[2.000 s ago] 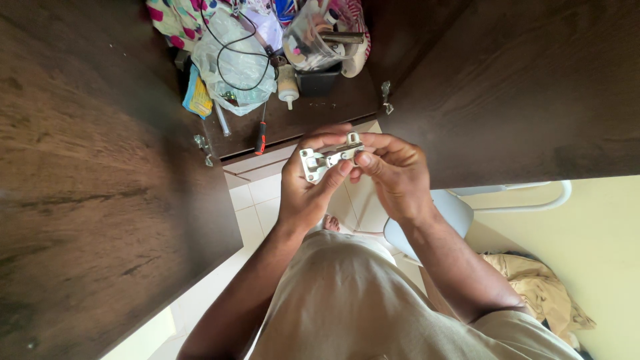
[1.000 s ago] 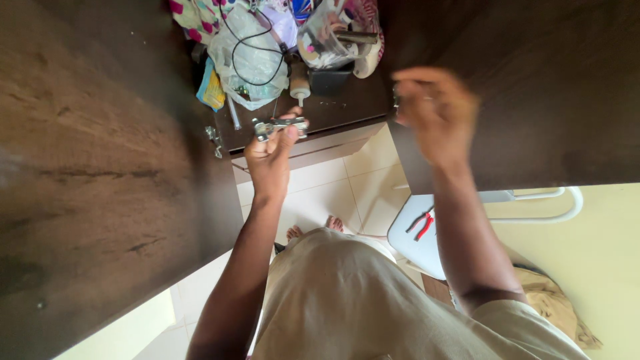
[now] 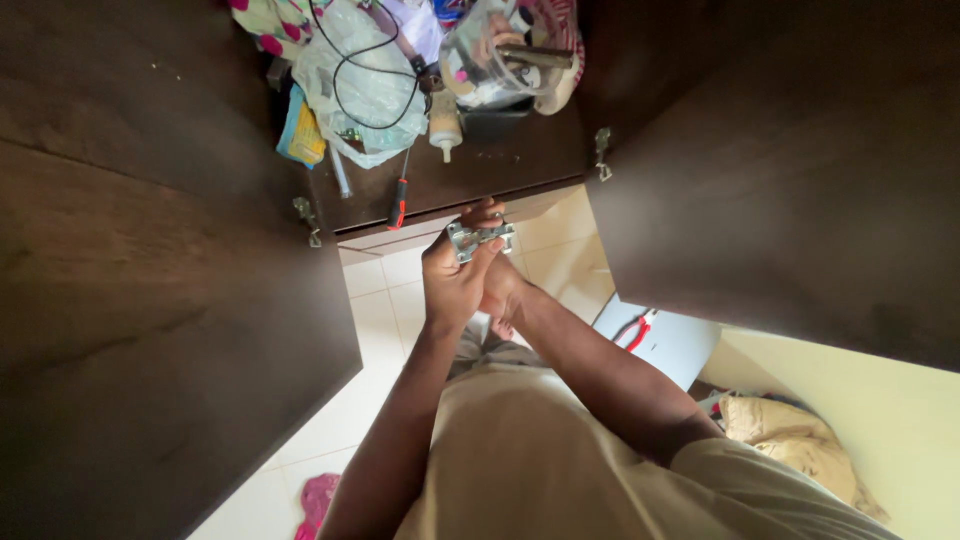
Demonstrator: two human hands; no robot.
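Note:
A metal cabinet hinge [image 3: 480,238] is held by my left hand [image 3: 454,281], the thumb across its top. Close behind it, partly hidden by the left hand, is my right hand [image 3: 501,281]; whether its fingers touch the hinge cannot be told. A screwdriver with a red and black handle [image 3: 398,202] lies on the dark wooden shelf [image 3: 367,202], its handle end at the front edge. Similar hinges are fixed to the left door [image 3: 307,222] and to the right door [image 3: 602,154]. Red-handled pliers [image 3: 637,330] rest on a pale seat [image 3: 686,345].
Dark wooden doors [image 3: 187,300] [image 3: 780,180] flank me. On the shelf stand a clear plastic tub [image 3: 480,67] with small items, a plastic bag [image 3: 367,97], a black cable and a bottle with a nozzle [image 3: 445,127]. Beige cloth [image 3: 795,442] lies at the lower right, pink cloth [image 3: 319,499] on the floor.
My right hand has moved from near the right door back beside my left hand. The left hand has kept the hinge and moved right. The view has shifted somewhat.

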